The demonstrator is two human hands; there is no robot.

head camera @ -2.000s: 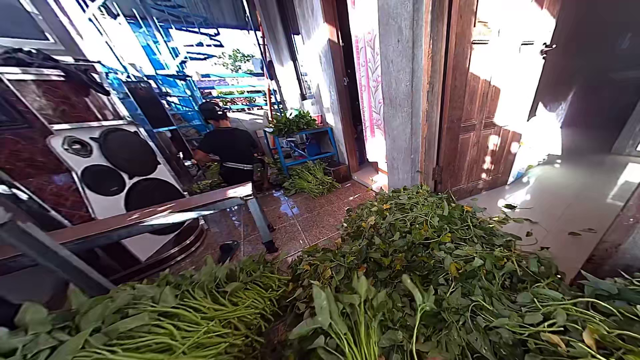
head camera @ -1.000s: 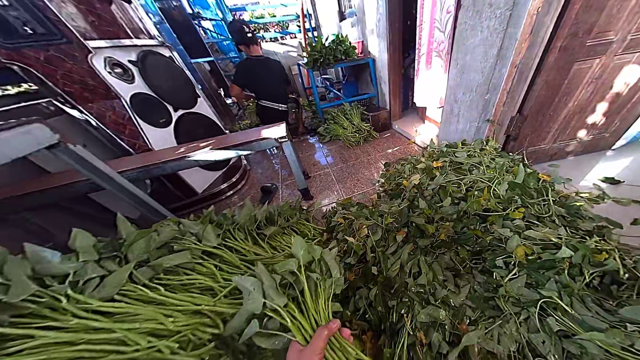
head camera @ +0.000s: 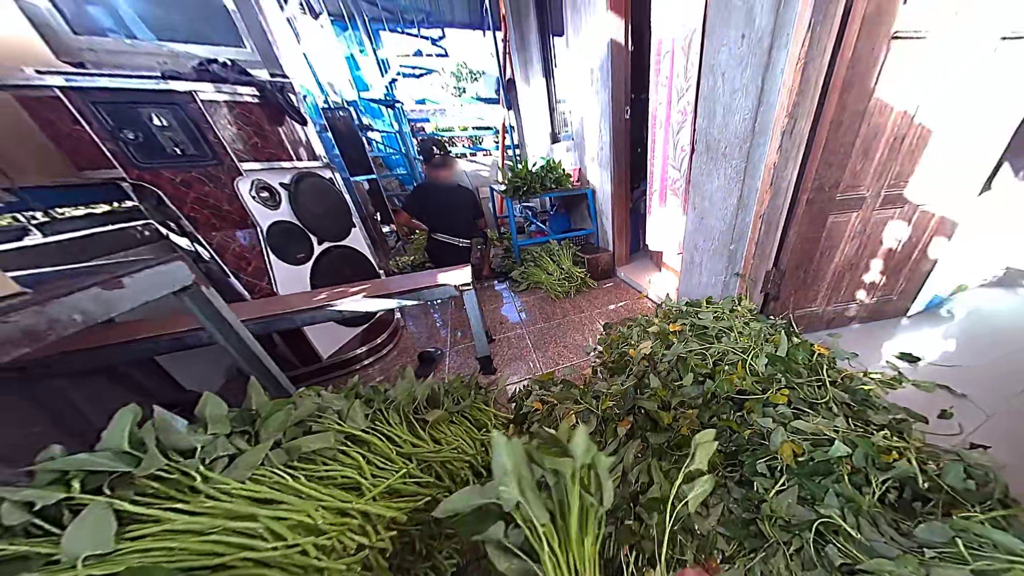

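An upright bunch of leafy green stems (head camera: 564,512) stands at the bottom middle; whatever holds its lower end is out of frame. Just right of it a single leafy stem (head camera: 678,500) rises. A sliver of skin, seemingly a fingertip of my right hand (head camera: 701,570), shows at the bottom edge near that stem; its grip is hidden. My left hand is not in view. On the left lies a thick layer of long green stems with leaves (head camera: 264,504). A large heap of loose leafy greens, some leaves yellow (head camera: 744,408), spreads on the right.
A metal-legged bench (head camera: 344,296) extends from the left, before a white speaker panel (head camera: 308,240). Beyond it a person in dark clothes (head camera: 444,212) is beside a blue rack (head camera: 594,216) with greens. A wooden door (head camera: 856,232) is at the right.
One second ago a hand gripped a bunch of stems at the bottom middle; now only a sliver of skin shows, farther right. The view has swung about.
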